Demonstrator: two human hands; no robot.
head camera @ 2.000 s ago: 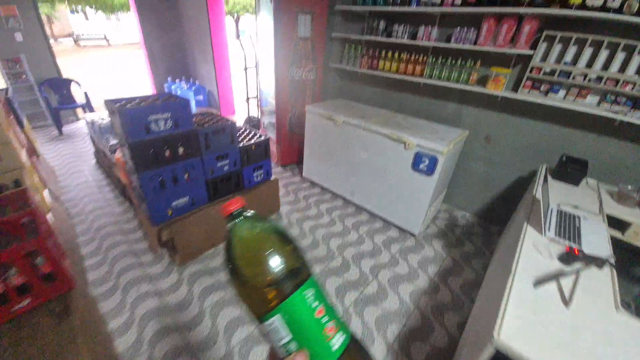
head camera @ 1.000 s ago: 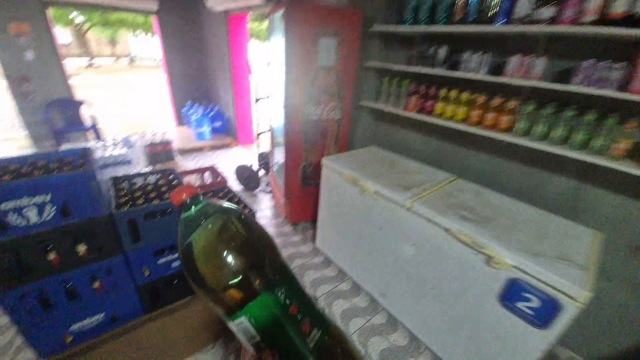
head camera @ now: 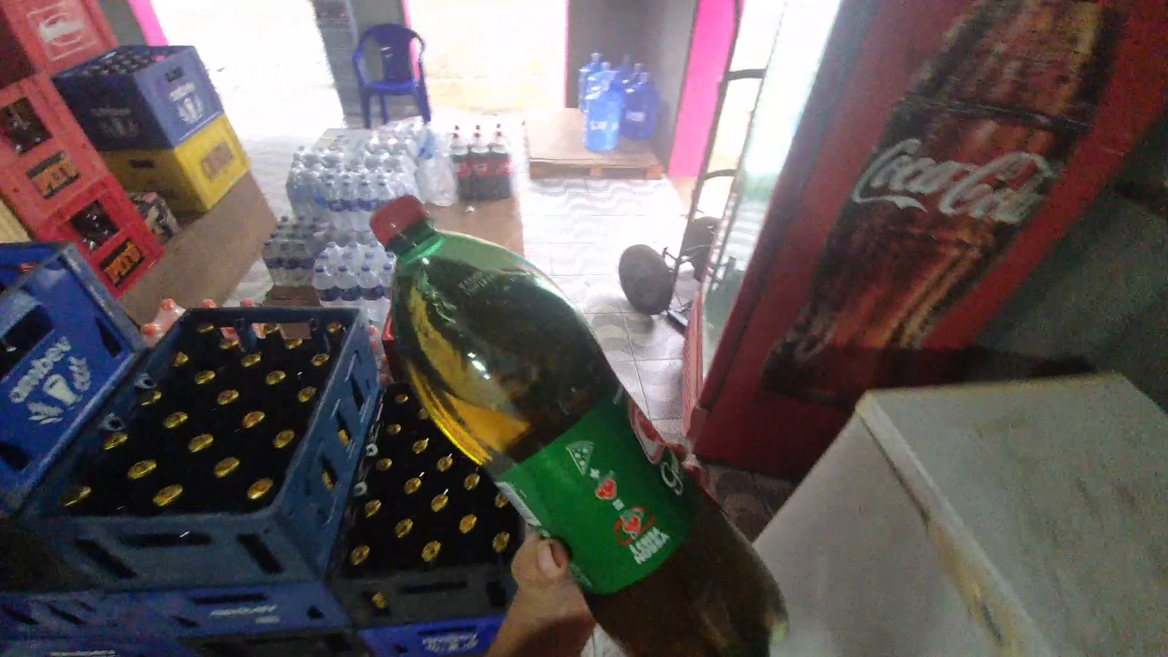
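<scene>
My left hand (head camera: 546, 598) comes in from the bottom edge and holds a large green plastic soda bottle (head camera: 547, 392) by its lower half. The thumb lies on the edge of the green label; the fingers are hidden behind the bottle. The bottle has a red cap (head camera: 399, 221), leans to the upper left and contains liquid. Behind and left of it stand a blue crate of capped dark bottles (head camera: 214, 411) and a lower dark crate of similar bottles (head camera: 429, 484). My right hand is out of view.
A white chest freezer (head camera: 1031, 493) is at lower right, beside a red Coca-Cola refrigerator (head camera: 949, 210). A hand truck (head camera: 650, 278) stands by its door. Packs of water bottles (head camera: 351, 187), a blue plastic chair (head camera: 391, 68) and blue water jugs (head camera: 604, 105) are farther back.
The view has turned left and come nearer to the crates and red refrigerator; the wall shelves and counter have left it. The bottle stays held in my left hand.
</scene>
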